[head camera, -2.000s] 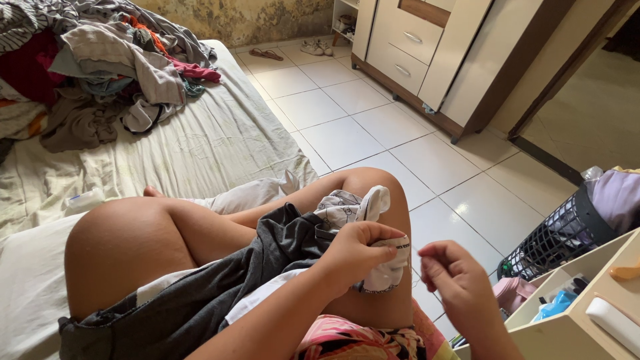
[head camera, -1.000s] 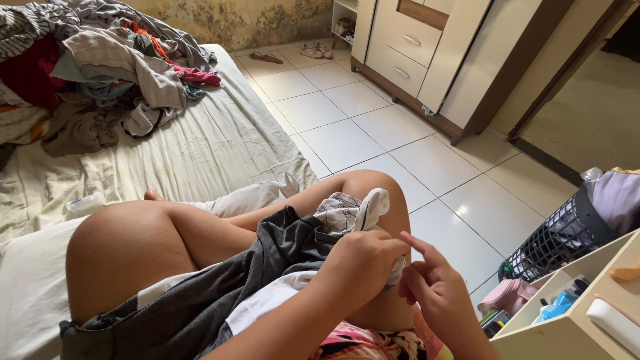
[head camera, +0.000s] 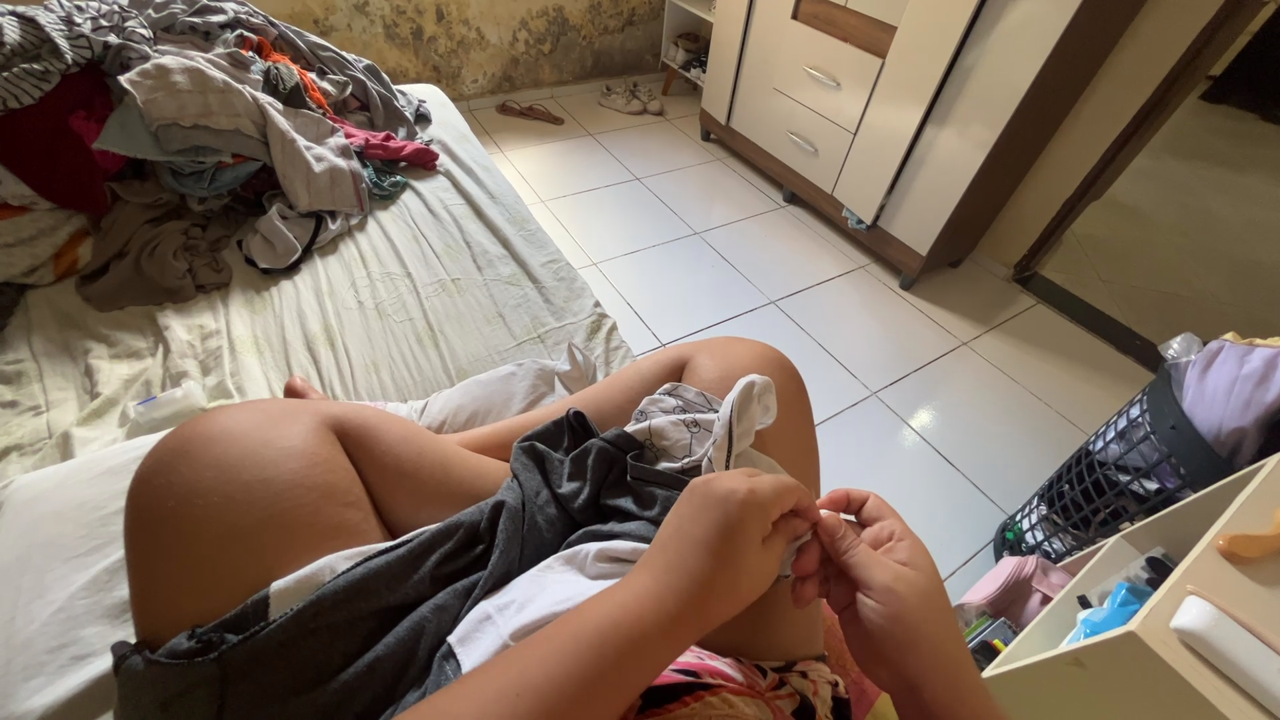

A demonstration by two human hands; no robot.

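Note:
A dark grey and white garment (head camera: 480, 530) with a patterned white part (head camera: 678, 425) lies across my lap, over my bare legs. My left hand (head camera: 735, 535) pinches a white edge of this cloth near my knee. Right beside it, the thumb and fingers of my right hand (head camera: 860, 560) meet the left fingertips at the same edge. Whatever lies between the fingertips is too small and too covered to make out.
Clothes lie heaped on the bed (head camera: 440, 300) at the left. Beyond the tiled floor stand a wardrobe (head camera: 820, 120), sandals (head camera: 530, 112) and shoes (head camera: 630, 97). At the right are a full black laundry basket (head camera: 1110, 470) and an open drawer unit (head camera: 1080, 660) holding small items.
My right hand, apart from the left two seconds ago, has come in against the left fingertips. The patterned cloth end stays beside my left hand.

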